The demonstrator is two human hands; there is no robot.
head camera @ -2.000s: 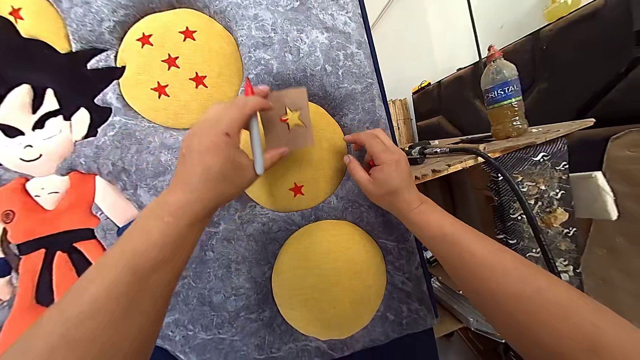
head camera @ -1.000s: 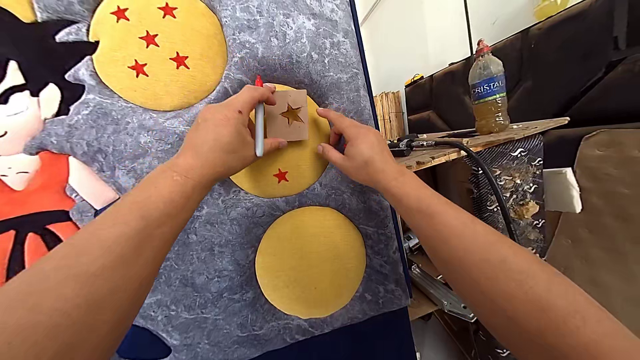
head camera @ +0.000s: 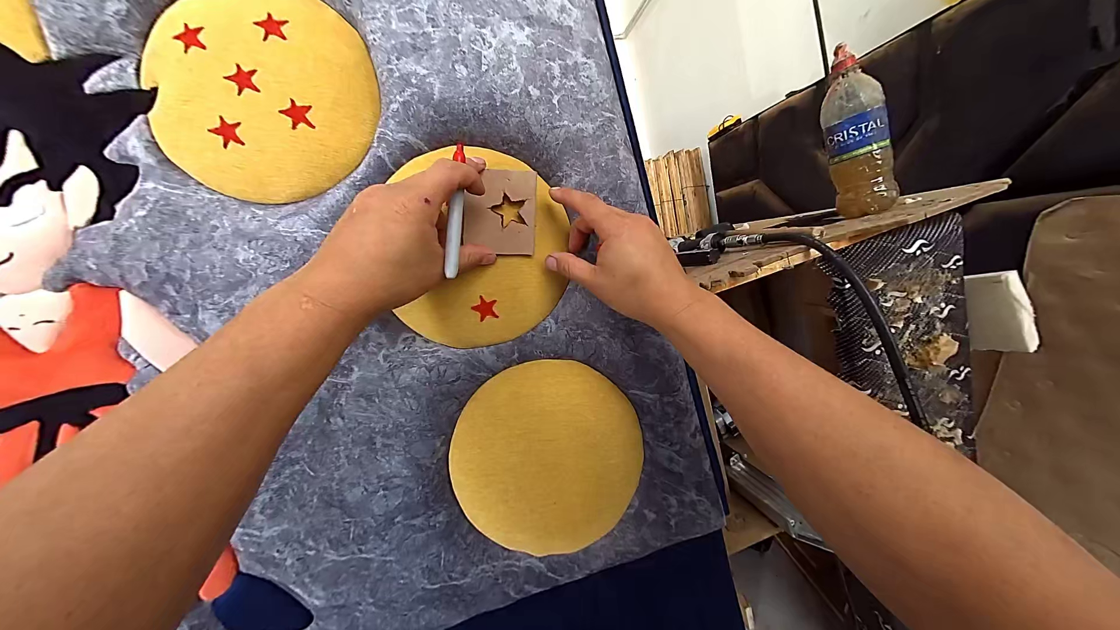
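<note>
My left hand pinches the left edge of a square cardboard stencil with a star-shaped cutout. A marker with a grey barrel and red end is also in that hand, upright beside the stencil. The stencil lies against the upper part of a round yellow padded disc, and yellow shows through its cutout. Below it on the disc is one red star. My right hand is at the disc's right edge, thumb and forefinger apart, holding nothing. A plain yellow disc sits below.
A grey marbled panel carries the discs, including one with several red stars, and a padded cartoon figure. At right, a wooden shelf holds a plastic bottle and a black hose.
My left hand has brought the stencil, tilted at first, flat against the yellow disc. My right hand stays near the disc's right edge, its fingers now more spread.
</note>
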